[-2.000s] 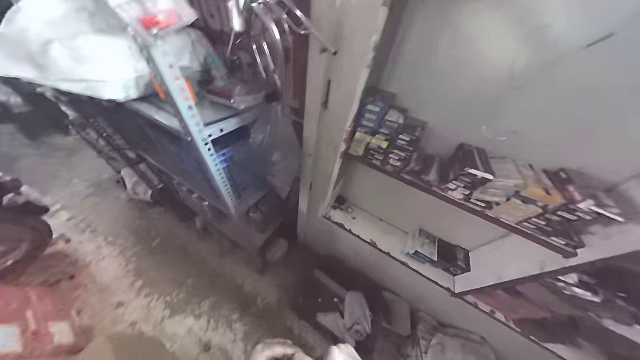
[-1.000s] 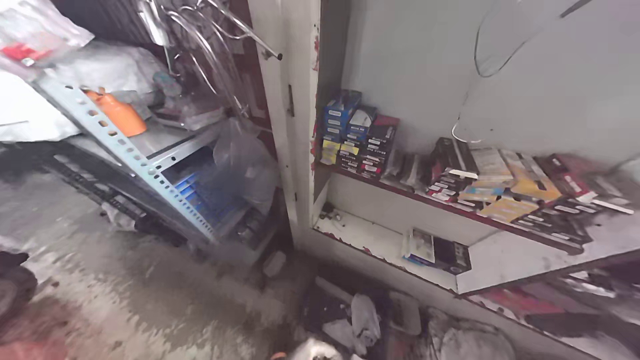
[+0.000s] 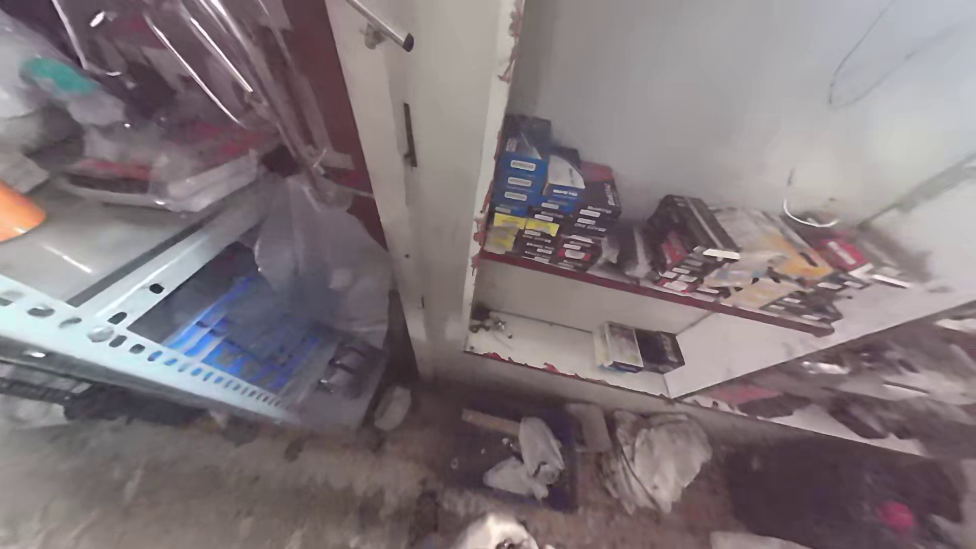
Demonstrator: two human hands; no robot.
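Observation:
Neither my left hand nor my right hand shows in the head view. Stacked small boxes, several of them blue [image 3: 521,183], stand at the left end of a shelf on the right side. Beside them lie dark boxes [image 3: 690,229] and yellow-and-white packets [image 3: 793,255] in a loose heap. On the lower shelf [image 3: 549,343] a pair of flat boxes [image 3: 639,347] leans near the right corner. A pale, blurred object [image 3: 499,534] is cut off by the bottom edge; what it is, I cannot tell.
A perforated metal rack [image 3: 164,358] stands at left with an orange object [image 3: 17,212] and a clear plastic bag [image 3: 320,259]. A whitish post [image 3: 435,191] divides it from the shelves. Crumpled cloth or plastic [image 3: 659,457] and a dark blue tray [image 3: 564,488] lie on the dirty floor [image 3: 229,488].
The view has shifted toward the rack and shelves, and the motorcycle wheel at far left has left the picture. The orange object is now cut off by the left edge.

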